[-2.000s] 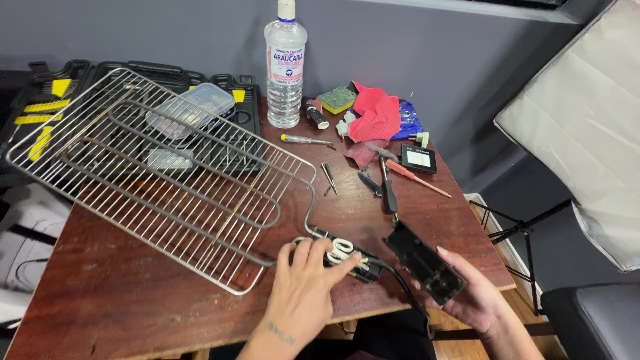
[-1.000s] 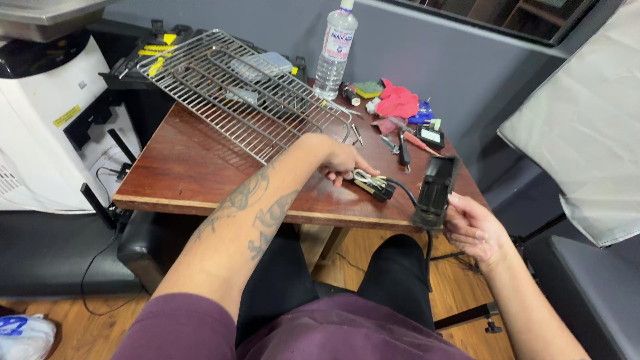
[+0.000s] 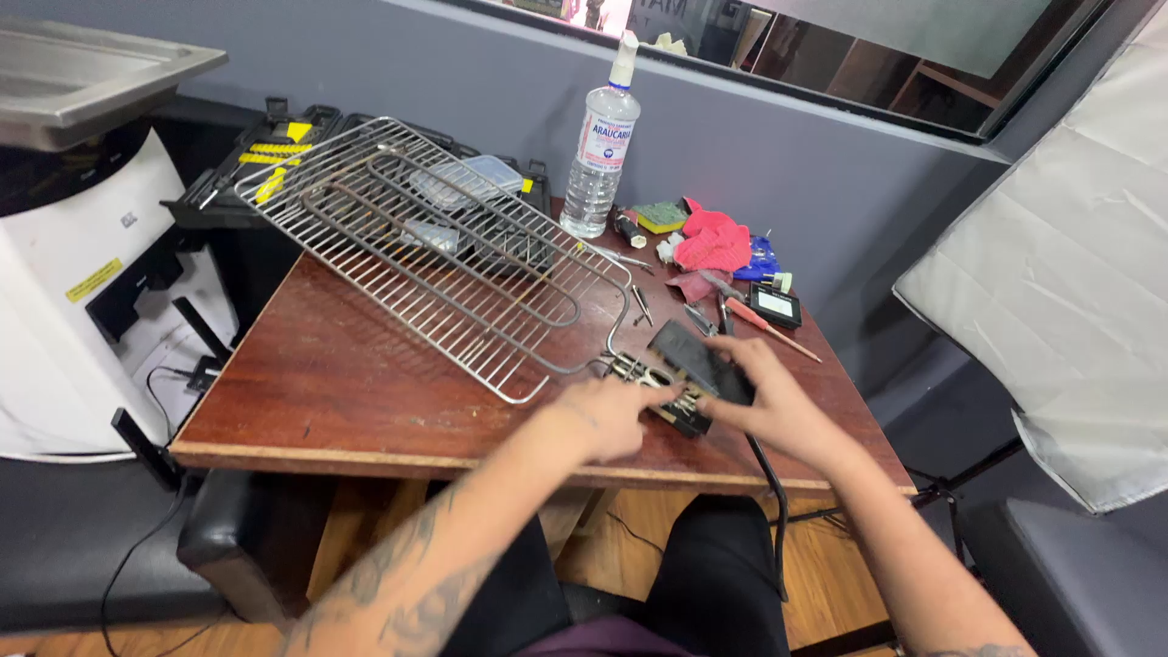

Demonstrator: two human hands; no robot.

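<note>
A wire grill rack with a looped heating element (image 3: 438,265) lies on the wooden table, and the element's ends run into an opened black control housing (image 3: 684,417) with wiring showing inside. My left hand (image 3: 607,415) rests at that housing, its index finger pointing onto the wiring. My right hand (image 3: 771,397) holds the black housing cover (image 3: 684,354) tilted just above the housing's far right side. A black power cord (image 3: 771,479) hangs over the table's front edge below my right hand. Part of the wiring is hidden by my fingers and the cover.
Behind the hands lie small screws (image 3: 643,306), a soldering iron (image 3: 771,328), a black box (image 3: 776,306), a red cloth (image 3: 714,241) and a sponge (image 3: 662,216). A clear bottle (image 3: 599,160) stands near the wall. An open toolbox (image 3: 538,192) is under the rack's far side.
My right hand has brought the housing cover from right of the housing to over it, turning its hollow side away from view. My left hand stays at the housing.
</note>
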